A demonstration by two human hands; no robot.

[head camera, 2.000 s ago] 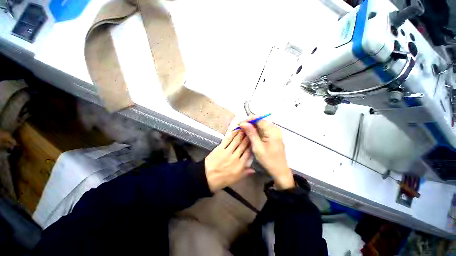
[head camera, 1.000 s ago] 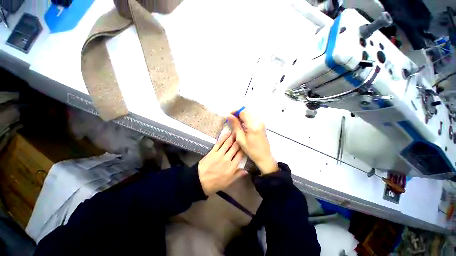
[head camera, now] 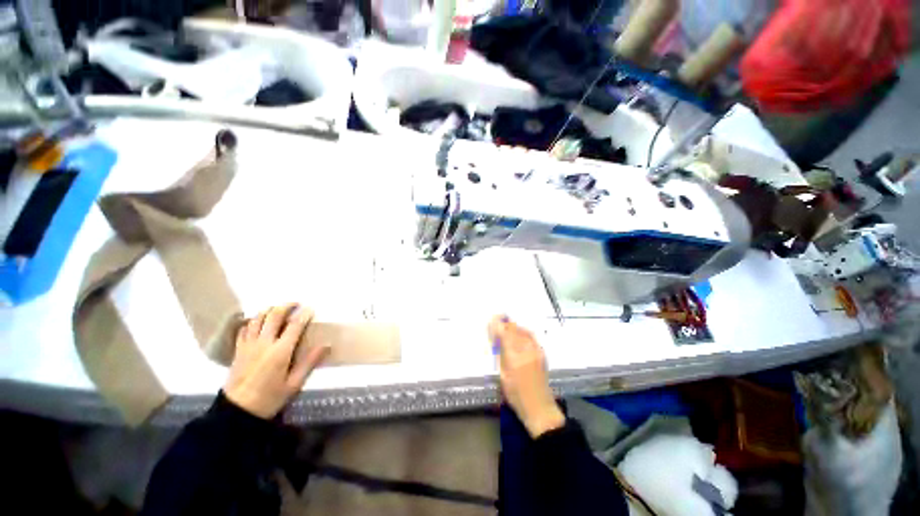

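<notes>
A long tan waistband strip [head camera: 187, 272] loops over the left of the white table, and its end lies flat near the front edge. My left hand [head camera: 270, 361] rests on the strip near that end, fingers a little spread, pressing it to the table. My right hand [head camera: 523, 373] is to the right of the strip end, apart from it, with the blue marking pen [head camera: 495, 341] in its fingers. The pen is mostly hidden by the hand. The white template cannot be made out.
The sewing machine [head camera: 575, 217] stands behind my right hand. A thin dark tool [head camera: 548, 287] and red-handled snips [head camera: 686, 310] lie right of the needle. A black phone [head camera: 40, 214] lies on a blue mat at left. White bins [head camera: 252, 76] stand behind the table. Tan cloth [head camera: 404, 454] covers my lap.
The view has turned up and right. My hands have parted: the left has moved left along the strip, the right away from the strip end with the pen.
</notes>
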